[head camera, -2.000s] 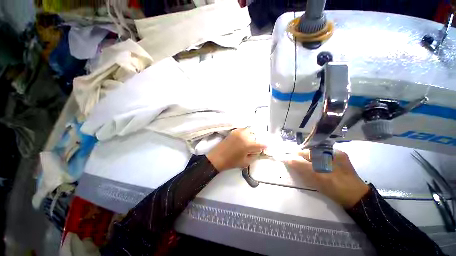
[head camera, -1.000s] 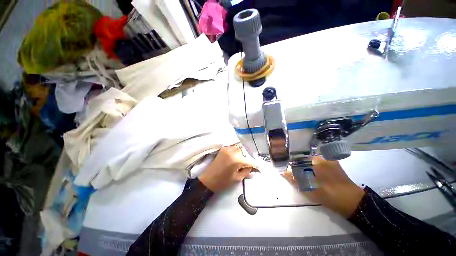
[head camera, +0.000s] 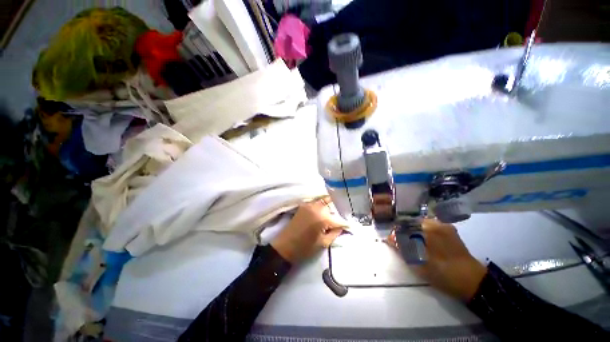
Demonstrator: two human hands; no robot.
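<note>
The cream garment piece (head camera: 200,194) lies in soft folds left of the needle, its right end under the lit head of the white sewing machine (head camera: 428,147). My left hand (head camera: 308,230) holds the cloth edge just left of the needle, fingers pinched together. My right hand (head camera: 445,257) lies right of the needle, partly behind the machine's metal parts; its fingertips are near the bright needle area, and what they hold is hidden. The presser foot and needle are washed out by glare. The bed slide plate (head camera: 374,270) shows below the hands.
Dark metal snips (head camera: 588,255) lie at the right edge. Cream cut panels (head camera: 234,100) lie behind the garment. A yellow-green bag (head camera: 83,50), a red cloth (head camera: 157,53) and heaped cloth stand at the back left. The grey ruler edge (head camera: 281,332) runs along the front.
The view has tilted up and shifted, showing more behind the machine. Both hands remain beside the needle; the right fingers look slightly farther from it. The cloth looks little changed.
</note>
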